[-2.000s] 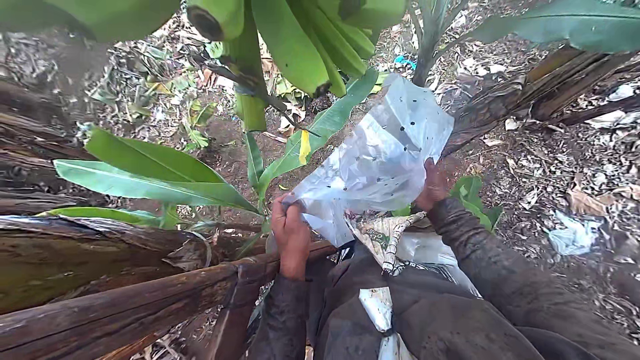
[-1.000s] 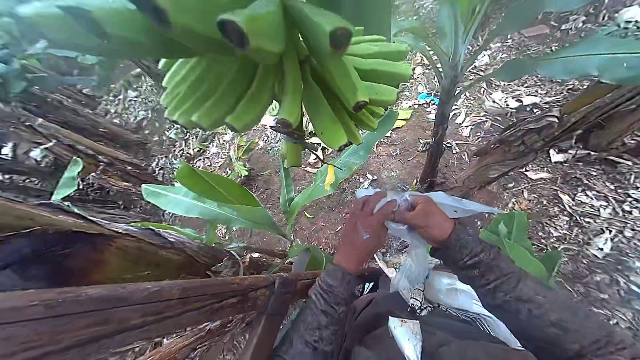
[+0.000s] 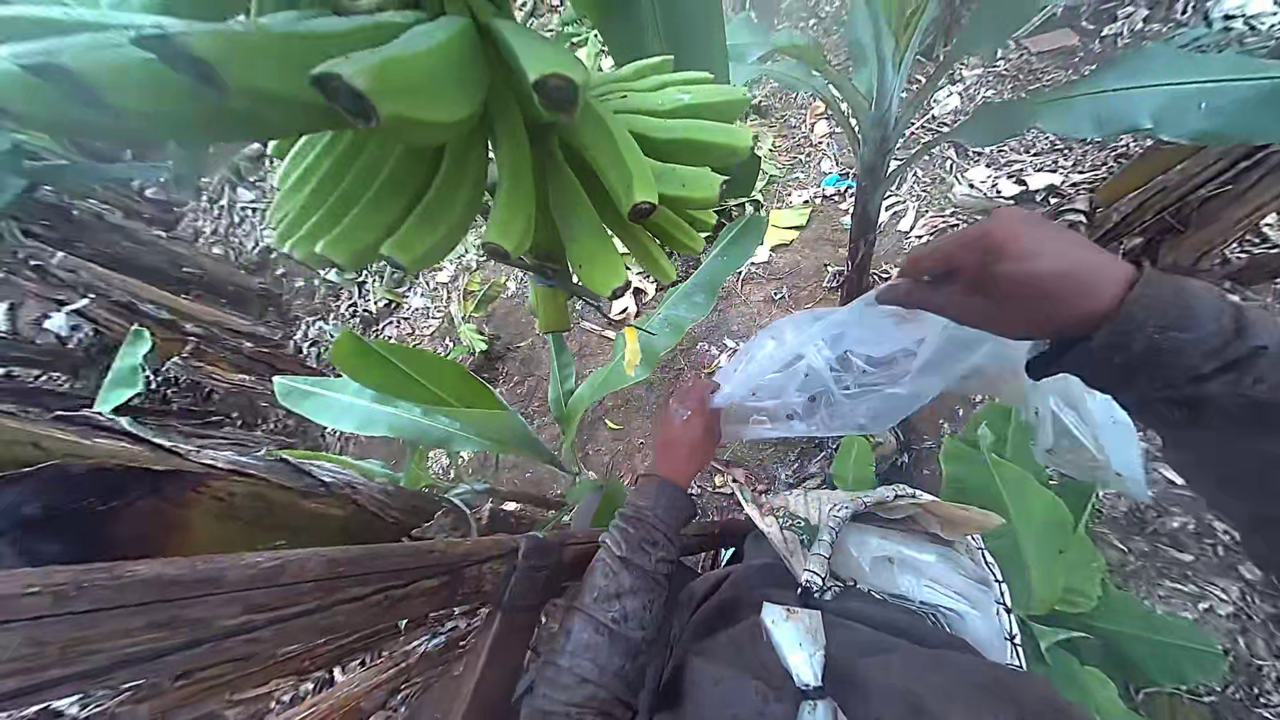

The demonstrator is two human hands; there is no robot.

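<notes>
A clear plastic sheet or bag [image 3: 850, 370] with small dark holes is stretched between my hands, and its far end hangs at the right below my wrist. My left hand [image 3: 688, 430] pinches its left edge. Higher up, my right hand [image 3: 1005, 272] grips its upper edge. A bunch of green bananas [image 3: 560, 150] hangs above and left of my hands, touching neither. At my waist is a bag [image 3: 1000, 600] with more folded clear plastic [image 3: 915, 575] in it. A white strip [image 3: 797, 640] is tied at my front.
A brown wooden pole [image 3: 300, 590] crosses the lower left, joined by a short upright piece [image 3: 510, 620]. Broad green leaves [image 3: 430, 415] rise below the bunch. A young banana plant [image 3: 875, 180] stands beyond my right hand. Dry leaf litter [image 3: 1170, 570] covers the ground at right.
My hands were together on the gathered plastic a second ago; they are now apart with it spread between them. My right hand has moved up and right. More of the banana bunch shows now.
</notes>
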